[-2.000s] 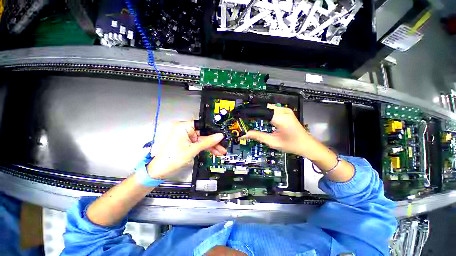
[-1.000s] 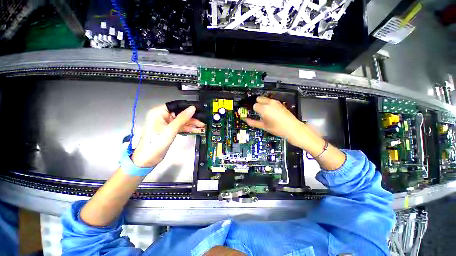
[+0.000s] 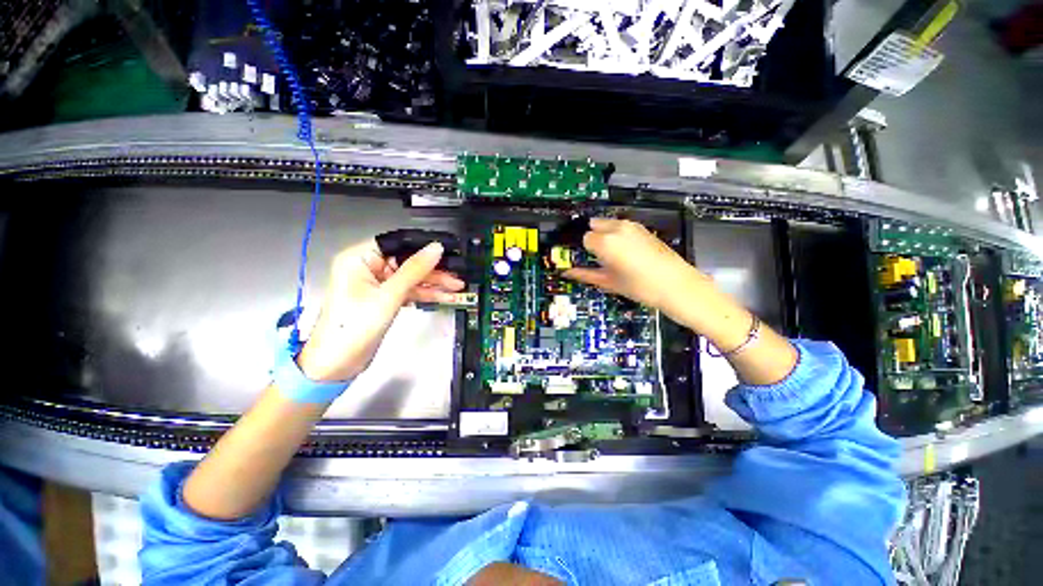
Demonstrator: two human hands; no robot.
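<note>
A green circuit board [image 3: 532, 343] crowded with parts lies in a dark carrier [image 3: 483, 389] on the rails. A narrow green side board [image 3: 532, 179] is at its far edge. My right hand [image 3: 627, 261] is over the board's upper middle, its dark-covered fingertips and thumb around a yellow-and-black component [image 3: 562, 258] at the board. My left hand [image 3: 383, 286] is at the carrier's left edge, dark-covered fingers pointing right and thumb close to them. Whether it holds anything is hidden. Yellow blocks [image 3: 515, 240] stand at the board's upper left.
Black bins beyond the line hold white strips [image 3: 623, 37] and small dark parts [image 3: 383, 57]. A blue coiled cord [image 3: 300, 97] runs down to my left wrist. More boards [image 3: 915, 332] are on the line at right. Metallic clips [image 3: 555, 441] are at the carrier's near edge.
My hands have moved apart from the board's middle. The left went left to the carrier's edge, and the right went slightly up with the yellow-and-black component.
</note>
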